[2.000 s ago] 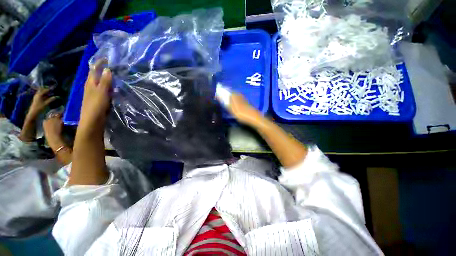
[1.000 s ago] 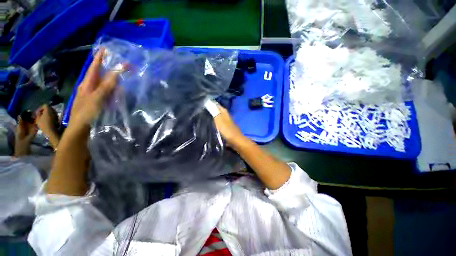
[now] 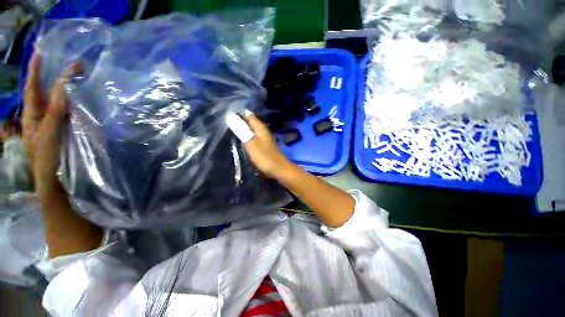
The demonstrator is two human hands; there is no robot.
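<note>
A large clear bag of black housings (image 3: 161, 136) hangs before my chest, over the left part of the middle work tray (image 3: 319, 160). My left hand (image 3: 46, 117) holds the bag at its left side, fingers up near its top. My right hand (image 3: 263, 145), with white finger cots, grips the bag's right side. Black housings (image 3: 288, 86) lie heaped in the middle tray beside the bag, with a few loose ones nearer the front. A few white clips (image 3: 336, 82) lie at the tray's right. The bag hides the tray's left part.
The blue clip tray (image 3: 446, 182) at the right is heaped with white clips (image 3: 452, 145), with a clear bag of clips (image 3: 443, 80) over it. A pale panel (image 3: 553, 148) lies at far right. Blue trays and part of a neighbouring worker show at the left.
The bag has moved left, and my left hand with it. A heap of black housings now shows in the middle tray, where two seconds ago only white clips were visible.
</note>
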